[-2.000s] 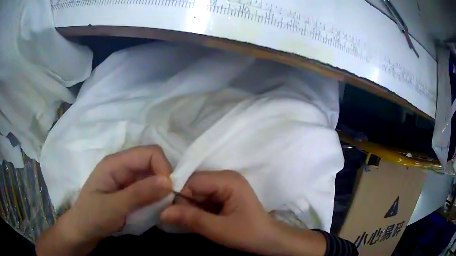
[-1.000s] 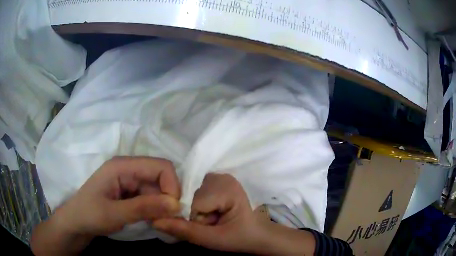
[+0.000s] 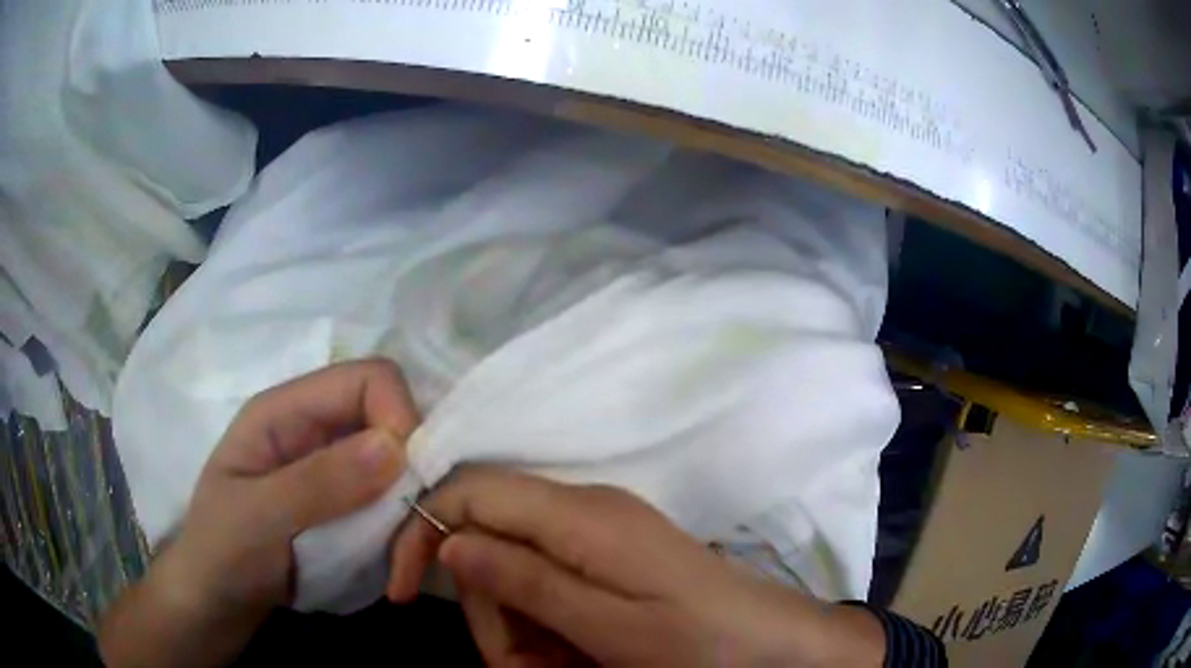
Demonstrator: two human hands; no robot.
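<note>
A large white garment [image 3: 705,352] lies heaped below the table edge. My left hand [image 3: 294,483] pinches a folded edge of it between thumb and forefinger. My right hand [image 3: 575,561] is just right of my left hand, close to the pinched edge. It holds a thin metal tool [image 3: 428,518], whose short silver point shows between the fingers and points up and left at the cloth. The rest of the tool is hidden in the hand. Whether the point touches the cloth is unclear.
A white table [image 3: 523,50] with a brown edge and ruler scale crosses the top. Slim metal scissors or tweezers [image 3: 1049,63] lie on it at the right. More white cloth [image 3: 79,196] hangs at left. A cardboard box [image 3: 999,548] stands at lower right beside a yellow tube [image 3: 1045,411].
The tool's point, hidden one second ago, now shows in my right hand. The pinched edge and both hands are higher and further left. The right fingers are more extended.
</note>
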